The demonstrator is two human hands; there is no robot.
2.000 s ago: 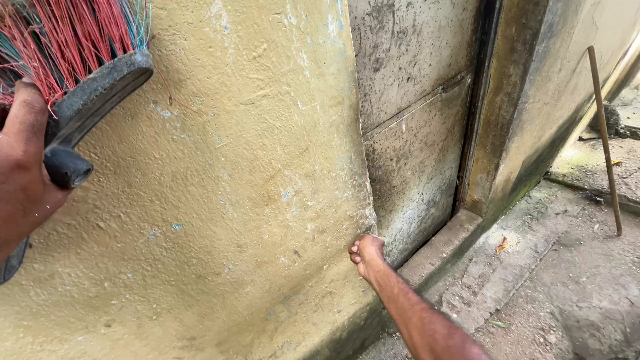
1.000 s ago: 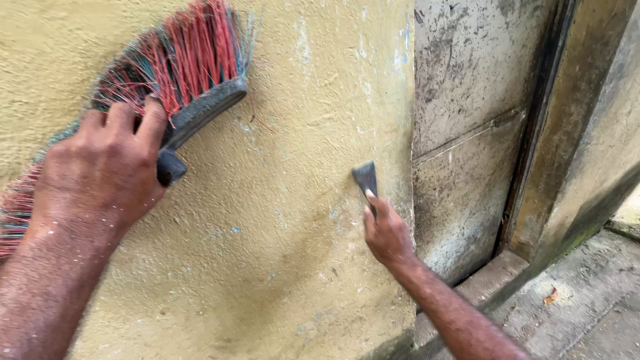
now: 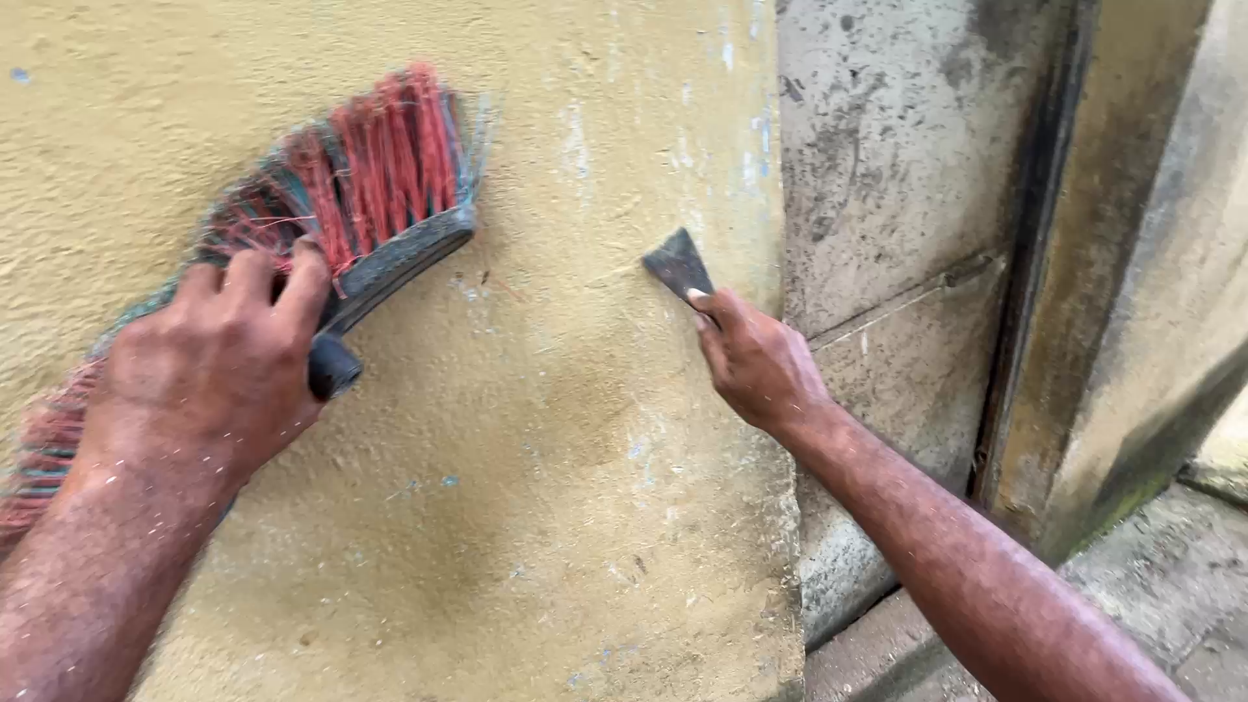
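My left hand (image 3: 210,361) grips a broom head (image 3: 405,258) with red and teal bristles and a dark plastic body, held against or close to the yellow wall. Its bristles point up and its short handle socket shows below my fingers. To the right, my right hand (image 3: 765,361) is closed on a putty knife (image 3: 680,263), its dark, flared blade pointing up and left at the painted wall (image 3: 546,439). Whether the blade's edge touches the wall I cannot tell. The wall has chipped, pale and blue spots.
Right of the wall's corner stands a stained, pale door panel (image 3: 887,195) in a recess. A yellowish door frame (image 3: 1102,244) borders it. Grey concrete ground (image 3: 1150,575) lies at the lower right.
My right hand has risen from low by the wall's corner to higher on the wall, where the putty knife now shows. The view has swung left, bringing more of the broom head in.
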